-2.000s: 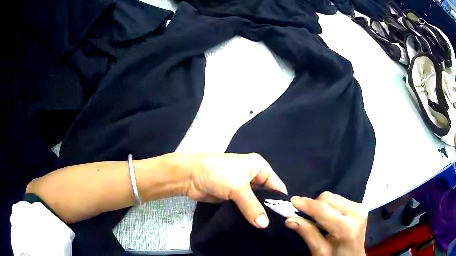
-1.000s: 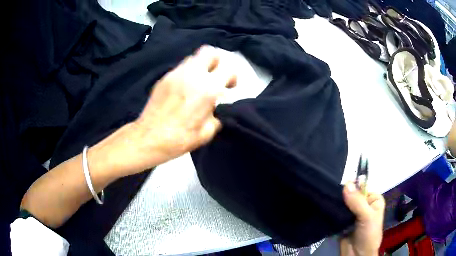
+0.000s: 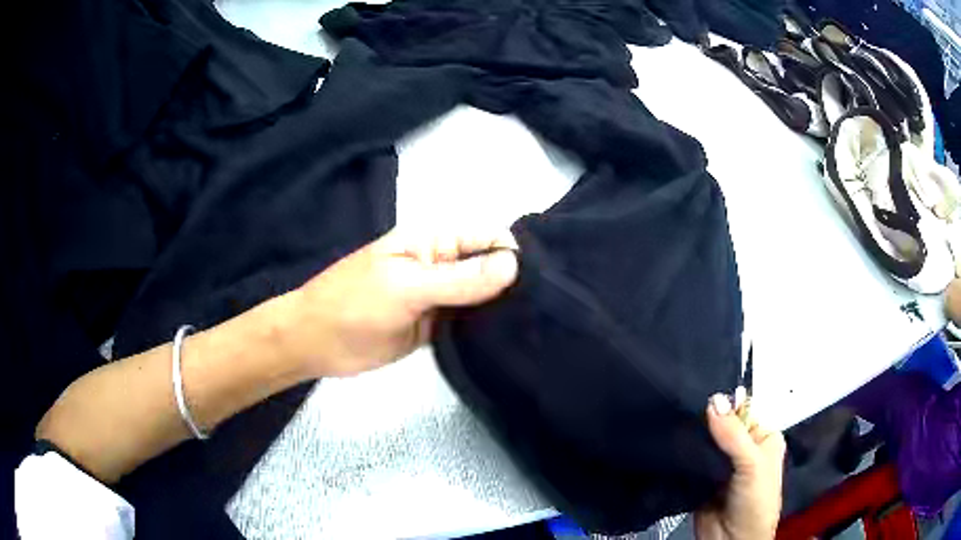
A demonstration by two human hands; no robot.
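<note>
The black trousers (image 3: 643,274) lie with two legs spread on the white table. My left hand (image 3: 406,295) pinches one end of the nearer right leg's hem between thumb and fingers. My right hand (image 3: 748,464) holds the other end of the hem, low at the right, with the thread snips (image 3: 746,382) in the same hand, blades pointing up. The hem edge is stretched between my hands and the leg hangs over the table's front edge. Part of the snips is hidden by my fingers.
A pile of black garments (image 3: 84,190) is at the left. Dark-edged cream looped pieces (image 3: 880,200) lie at the right on the white table (image 3: 801,253). Part of another person's hand (image 3: 954,306) shows at the right rim. A red object (image 3: 854,506) and purple cloth (image 3: 927,427) are below the table edge.
The snips have left the hem held close to my left hand and moved right with my right hand. The hem is now stretched between both hands. My left hand has lowered slightly since one second ago.
</note>
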